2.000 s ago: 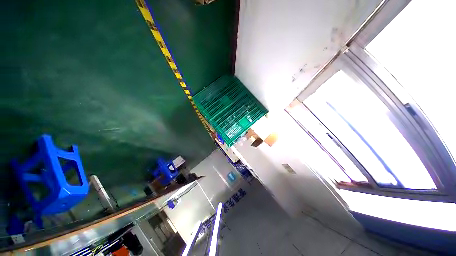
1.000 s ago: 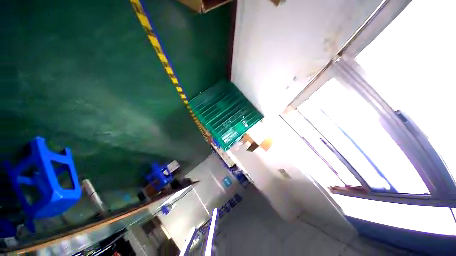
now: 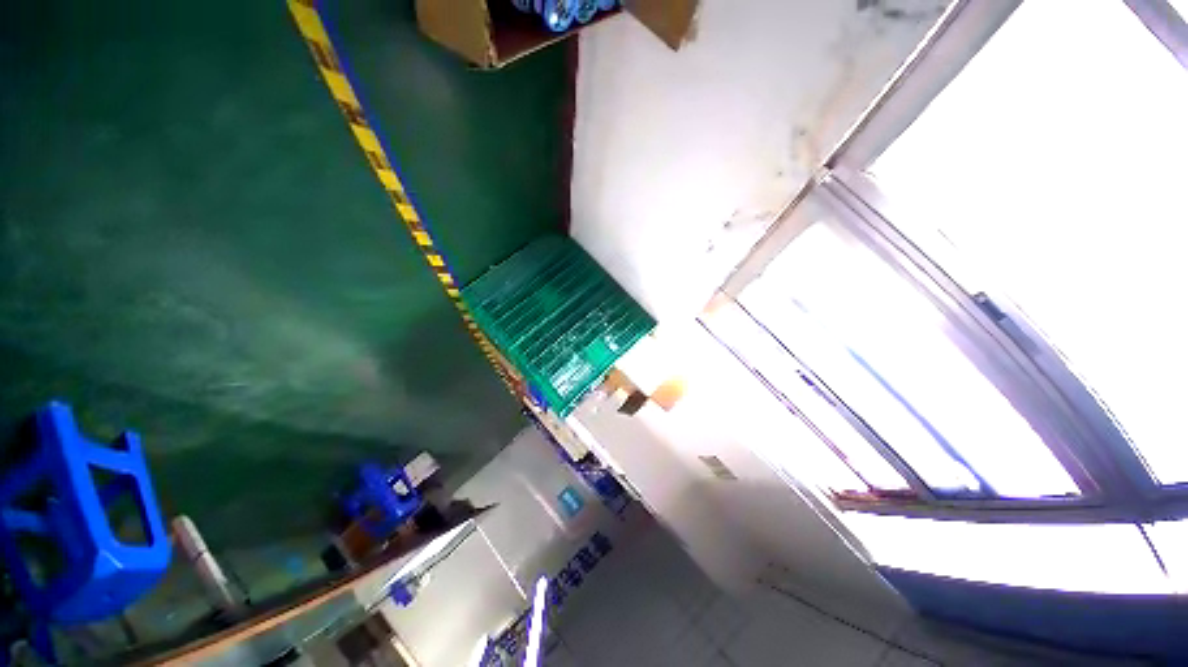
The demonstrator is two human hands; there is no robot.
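Observation:
Neither my left hand nor my right hand is in the picture. The view is strongly tilted. A blue plastic stool (image 3: 81, 521) stands on the green floor at the lower left. A green slatted crate (image 3: 560, 323) is by the white wall near the middle. An open cardboard box (image 3: 476, 33) is cut off by the top edge, with blue and white round things (image 3: 560, 12) inside.
Yellow-black tape (image 3: 378, 156) runs along the green floor (image 3: 196, 261). A bench edge (image 3: 280, 619) crosses the lower left. A second blue stool (image 3: 381, 498) is farther off. A bright window (image 3: 912, 352) fills the right side. A strip light (image 3: 537, 625) shows at the bottom.
The view has shifted, so the crate, stool and window sit farther left and a little lower. More of the cardboard box and its contents shows at the top. No hand has appeared.

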